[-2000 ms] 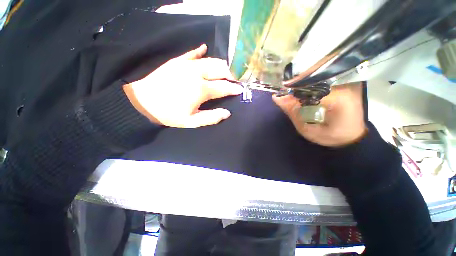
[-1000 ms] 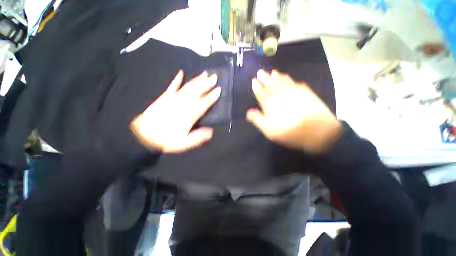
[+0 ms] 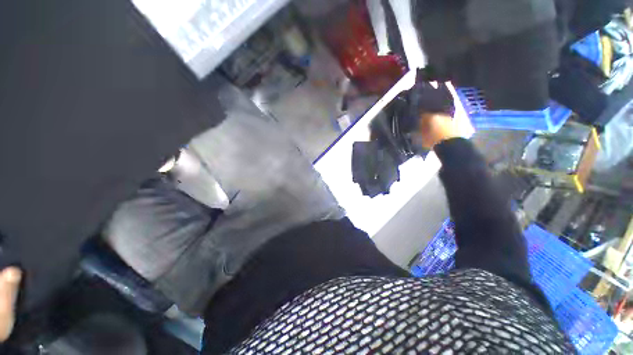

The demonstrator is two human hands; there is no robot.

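Observation:
My right hand (image 3: 439,128) reaches out over a white surface (image 3: 361,215) and touches small black cut pieces (image 3: 406,118). Its fingers are blurred and partly hidden, so a grip cannot be made out. Another small black piece (image 3: 375,168) lies nearer on the same surface. My left hand (image 3: 7,301) is cut off by the left edge, against the large black garment panel (image 3: 90,132); its fingers cannot be made out. The sewing machine is out of view.
A white table corner (image 3: 208,41) is at the upper left. A red basket (image 3: 357,48) stands beyond. Blue baskets (image 3: 562,267) are at the right, with another blue basket (image 3: 517,119) behind the white surface. My grey-trousered lap (image 3: 257,166) is below.
The view has swung right, away from the machine. My right hand has left the panel and reached to the small black pieces. My left hand now shows only at the left edge.

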